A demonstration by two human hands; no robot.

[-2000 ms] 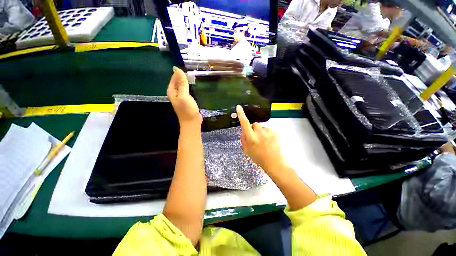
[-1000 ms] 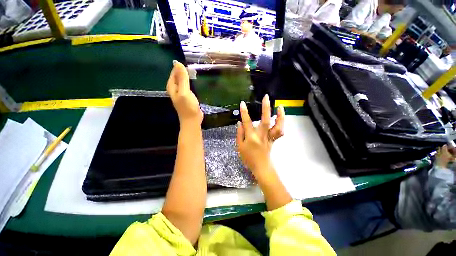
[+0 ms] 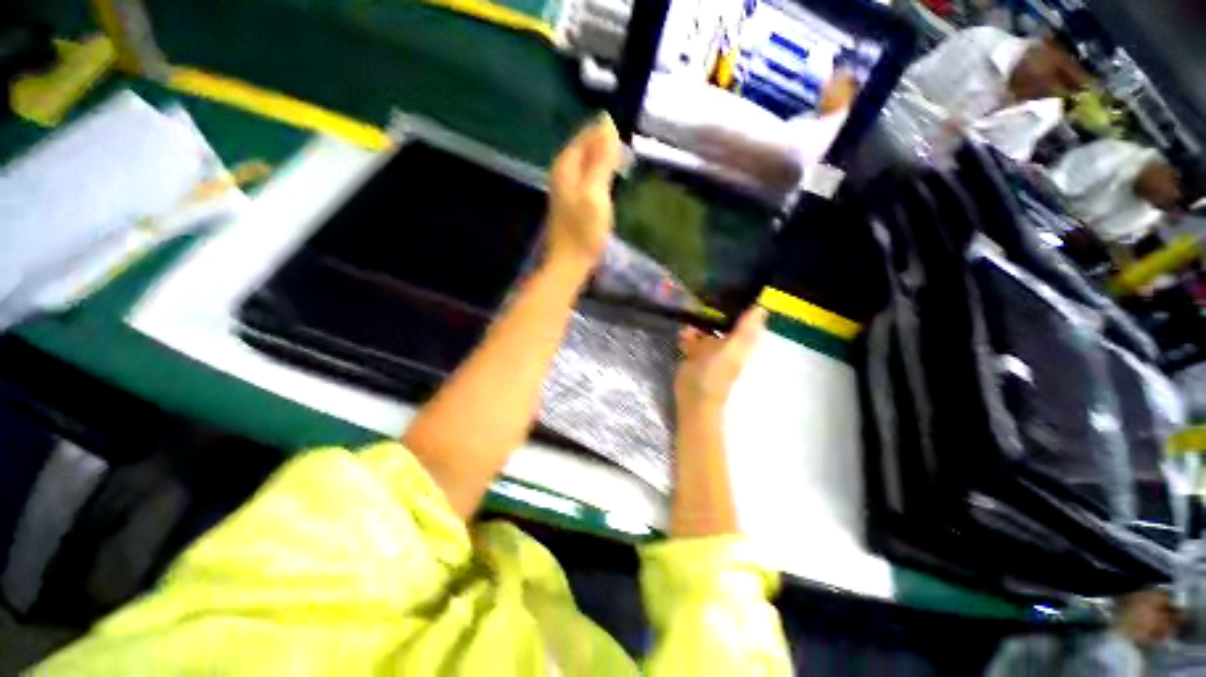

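Observation:
A black tablet is held up, tilted, its screen showing a live picture of the room. My left hand holds its left edge, palm against the side. My right hand is at its lower right corner, thumb at the front and the other fingers partly hidden; it grips the edge. A black glossy slab, screen off, lies to the left under my left forearm. A silvery crinkled sheet lies below the tablet. The frame is blurred.
A tall dark stack of wrapped tablets stands at right. A white bench sheet lies under the work. Loose papers lie at left. Yellow tape crosses the green mat. People in white are at the upper right.
The whole view has tilted and blurred. My right hand has moved from its spread-finger place before the lower screen to the tablet's lower edge and closed on it. My left hand keeps its hold.

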